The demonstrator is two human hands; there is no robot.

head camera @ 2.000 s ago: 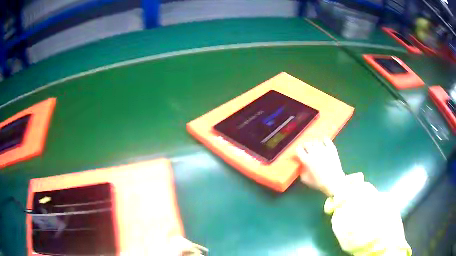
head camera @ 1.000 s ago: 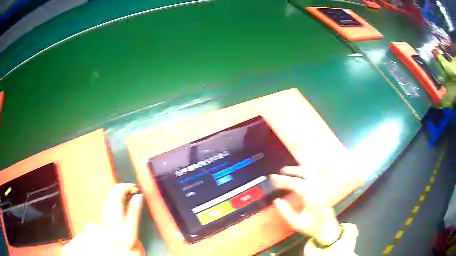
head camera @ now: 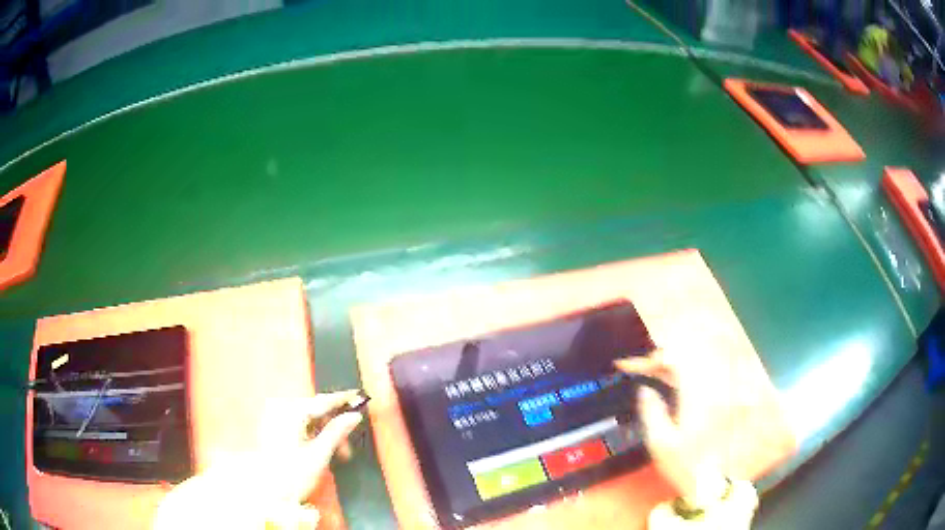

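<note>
A tablet point(head camera: 539, 414) lies on an orange foam pad point(head camera: 715, 321) in front of me. Its screen is lit with text, blue highlights, and yellow-green and red blocks along the bottom. My right hand point(head camera: 674, 430) is over the tablet's right edge, blurred, with the fingers apart. My left hand point(head camera: 301, 455) is between the two pads and pinches a small dark plug point(head camera: 344, 406) near the tablet's left side. A second tablet point(head camera: 112, 404) lies lit on the left foam pad point(head camera: 244, 342), with reflections across it.
A green bench point(head camera: 414, 155) runs across the view. Another orange pad with a tablet point(head camera: 793, 109) lies at the far right, more pads at the right edge and one at the left edge point(head camera: 36, 228). A person in yellow point(head camera: 881, 57) is far right. An aisle with yellow floor tape is lower right.
The near pad and tablet were farther off and angled; they are now close in front of me. My left hand has come up beside the pad. My right hand has stayed at the tablet's right side.
</note>
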